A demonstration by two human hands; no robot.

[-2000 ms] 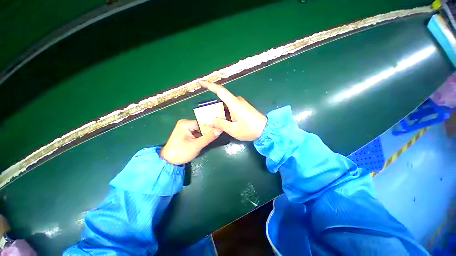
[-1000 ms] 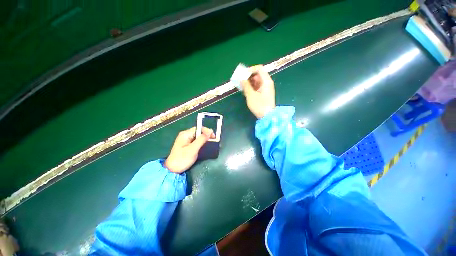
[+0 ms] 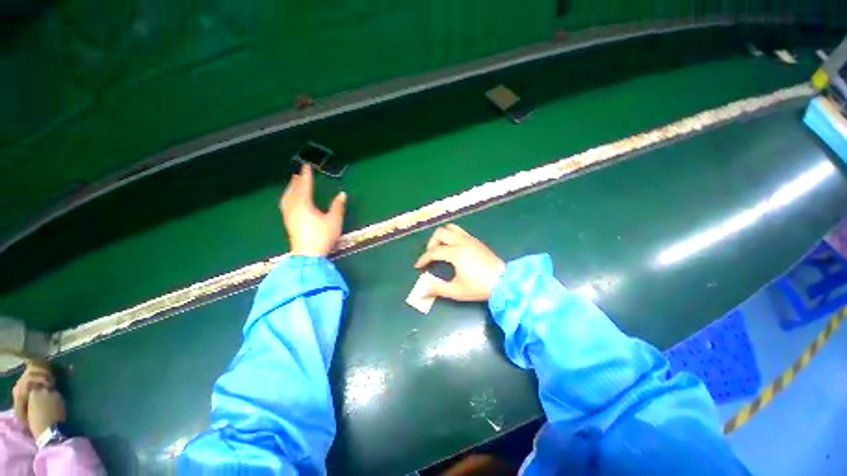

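My left hand [image 3: 313,212] reaches over the pale strip above the green conveyor belt, fingers apart. Its fingertips are at the near edge of a dark device housing [image 3: 318,158] with a square window; whether they touch it I cannot tell. My right hand [image 3: 462,265] is over the dark green bench and pinches a small white square liner [image 3: 422,293] between thumb and fingers. The liner is tilted, just above or on the bench surface.
Another housing with a tan square [image 3: 504,99] lies on the belt further right. The pale edge strip [image 3: 520,180] runs between belt and bench. A light blue block [image 3: 826,129] is at the far right. Another person's hands [image 3: 39,400] are at the lower left. A blue stool [image 3: 720,364] stands lower right.
My left hand has moved from the bench out over the belt, and the housing is no longer held above the bench. My right hand has moved down over the bench with the white square.
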